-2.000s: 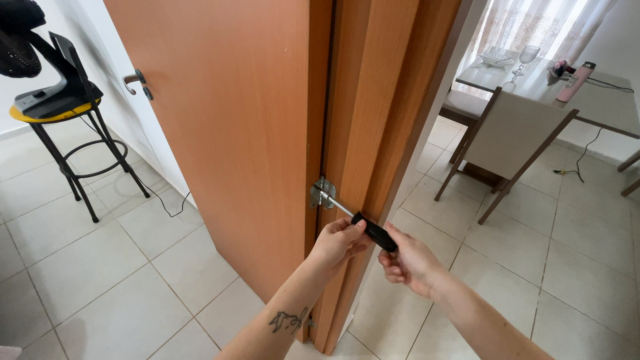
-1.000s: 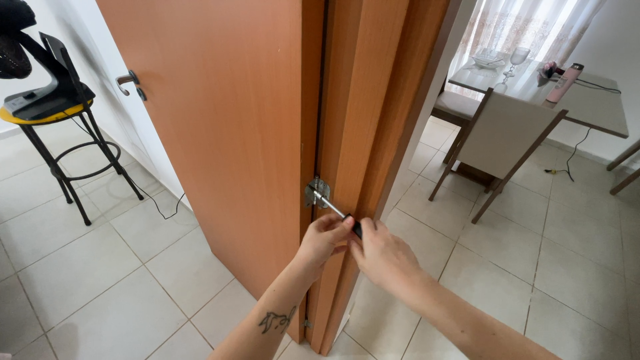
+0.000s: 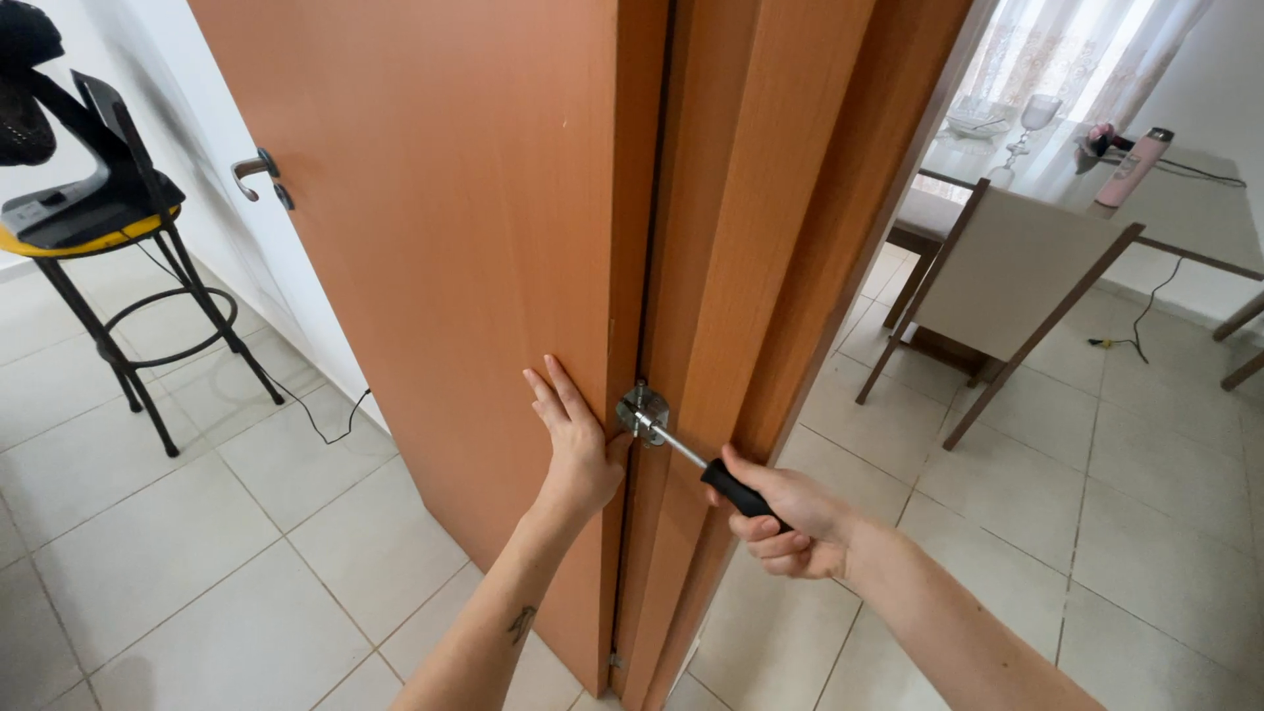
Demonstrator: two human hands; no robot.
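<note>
A metal hinge (image 3: 644,413) joins the edge of the brown wooden door (image 3: 464,217) to the wooden door frame (image 3: 755,227). My right hand (image 3: 780,518) is closed around the black handle of a screwdriver (image 3: 736,489), whose metal shaft points up and left with its end at the hinge. The exact seating of the tip is too small to tell. My left hand (image 3: 576,449) rests against the door face just left of the hinge, fingers apart and pointing up, its thumb near the hinge.
At the left, a black stool with a yellow seat (image 3: 94,242) carries a black fan (image 3: 74,148); its cord lies on the tiles. A door handle (image 3: 255,174) is on the door. To the right are a beige chair (image 3: 1027,267) and a table (image 3: 1210,212) bearing glassware and a pink bottle (image 3: 1136,166).
My left hand has let go of the screwdriver and moved left onto the door face. My right hand still holds the handle, which now shows more than one second ago.
</note>
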